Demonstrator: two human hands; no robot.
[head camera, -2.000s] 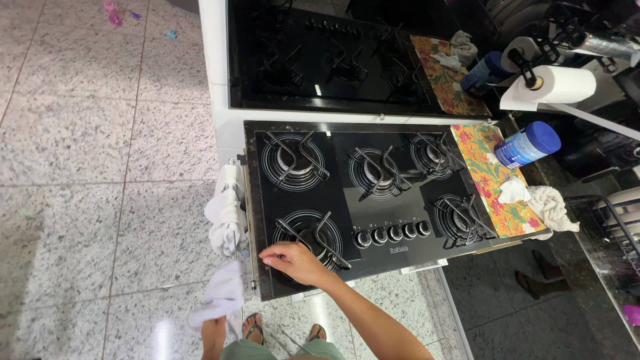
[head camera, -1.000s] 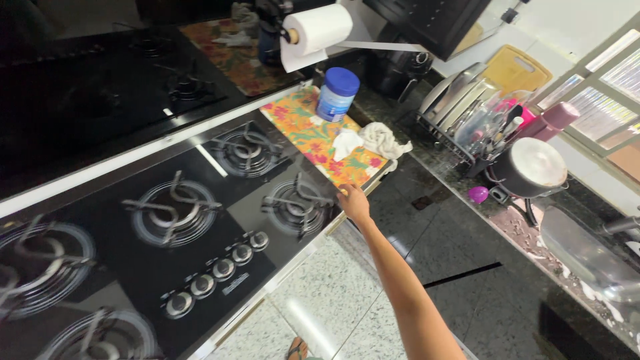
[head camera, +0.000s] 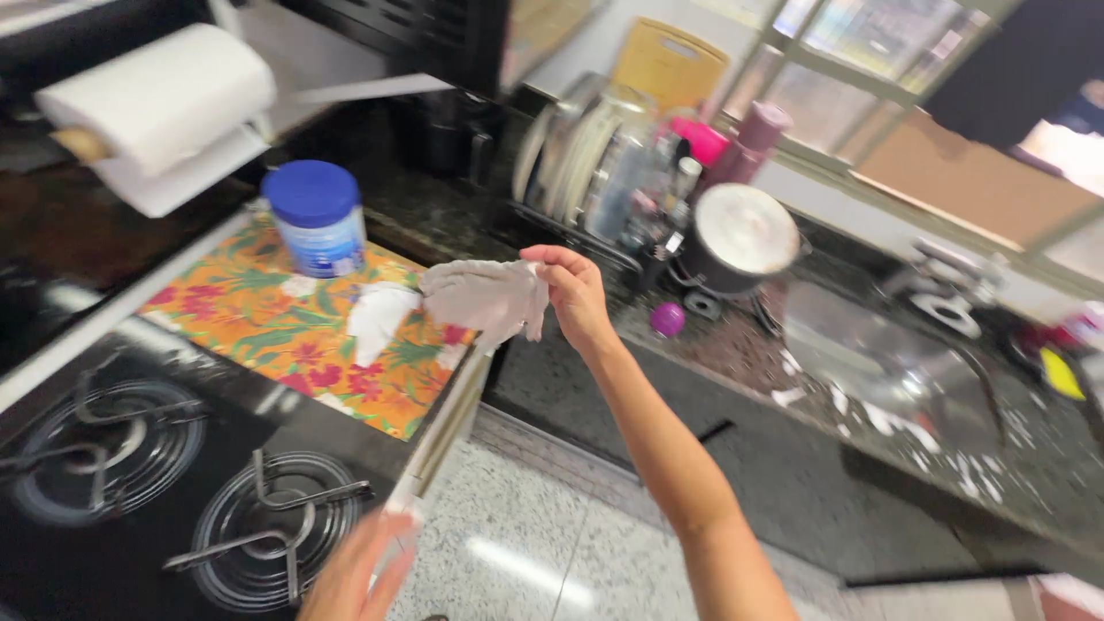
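My right hand pinches one end of a whitish cloth between thumb and fingers, at the right end of the floral mat. A crumpled white paper or cloth piece lies on the mat, just left of the held cloth. Behind it stands a tub with a blue lid. My left hand is blurred at the bottom, beside the front edge of the glass cooktop; whether it holds anything cannot be made out.
A paper towel roll hangs at the upper left. Across the corner are a dish rack with plates, a black pot, a purple ball-like thing and a metal sink in the dark stone counter.
My right hand has moved from the cooktop's edge to the cloth and taken hold of it. My left hand has come into view. The view has swung toward the sink.
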